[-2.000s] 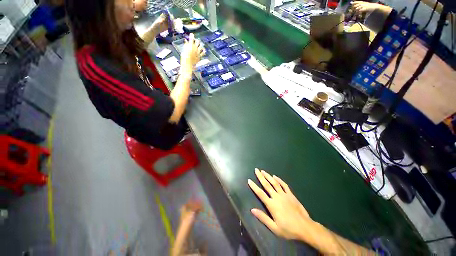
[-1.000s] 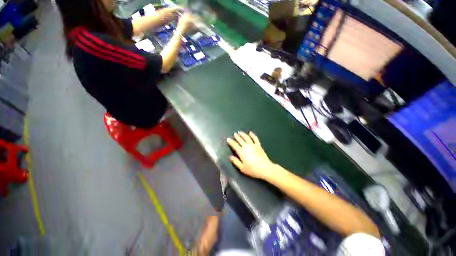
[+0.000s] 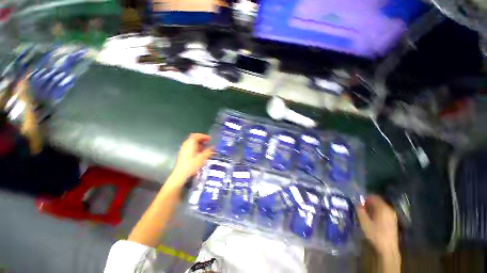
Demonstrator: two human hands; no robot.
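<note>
A clear blister tray (image 3: 251, 169) lies in front of me over the front of the green bench, slightly tilted in view. It holds two rows of blue handheld units (image 3: 284, 151) with white labels. My left hand (image 3: 193, 155) is at the tray's left edge, fingers on the rim. My right hand (image 3: 377, 219) is at the tray's right edge, blurred, with thumb and fingers at the rim. The frame is motion-blurred, so finger contact is only roughly visible.
A white barcode scanner (image 3: 291, 113) lies behind the tray. A dark smartphone (image 3: 252, 64) and a lit monitor (image 3: 336, 24) are further back. White cables run at right. At left are a neighbour's arm (image 3: 30, 114), blue units (image 3: 53, 74) and a red stool (image 3: 88, 196).
The view has swung right to the filled tray. My left hand has gone from resting flat on the bench to the tray's left edge. My right hand is now at its right edge.
</note>
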